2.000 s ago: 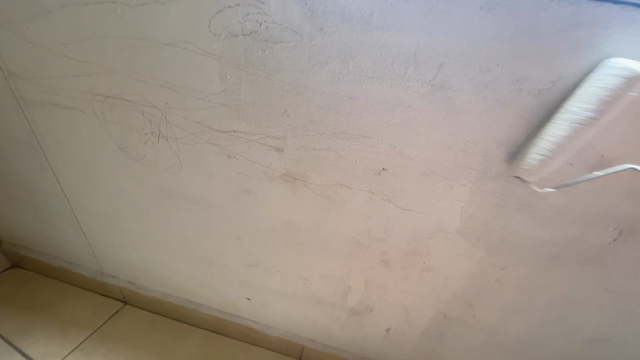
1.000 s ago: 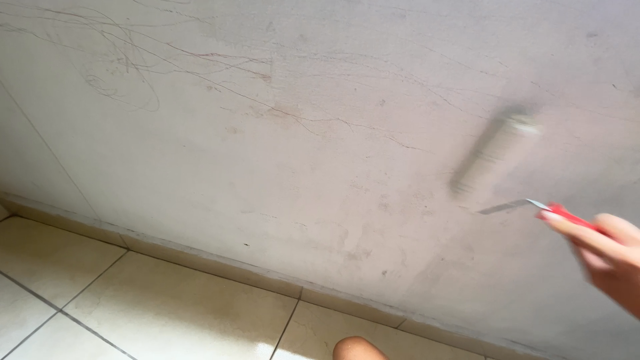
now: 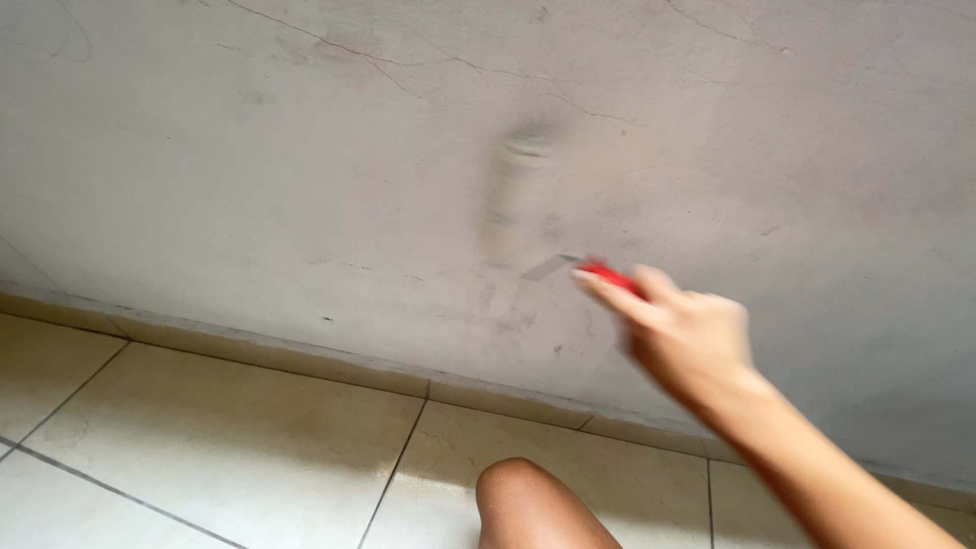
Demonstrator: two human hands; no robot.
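Note:
My right hand (image 3: pixel 679 320) is closed around the red handle of a paint roller (image 3: pixel 515 194), right of the middle of the head view. The roller's pale cover is badly blurred and lies up and left of the hand, over the lower part of a painted wall (image 3: pixel 366 183). Part of its metal frame shows between cover and handle. Whether the cover touches the wall cannot be told for sure. Thin cracks or lines and dark smudges mark the wall around it. My left hand is out of view.
A tiled skirting (image 3: pixel 267 347) runs along the foot of the wall, with a rough ledge on top. Pale floor tiles (image 3: pixel 229 427) with dark joints lie below. My bent knee (image 3: pixel 534 503) stands at the bottom, close to the skirting.
My right hand, out of view two seconds ago, has come into sight holding the roller. The roller has moved lower on the wall. The view has shifted down and right, and my knee shows more.

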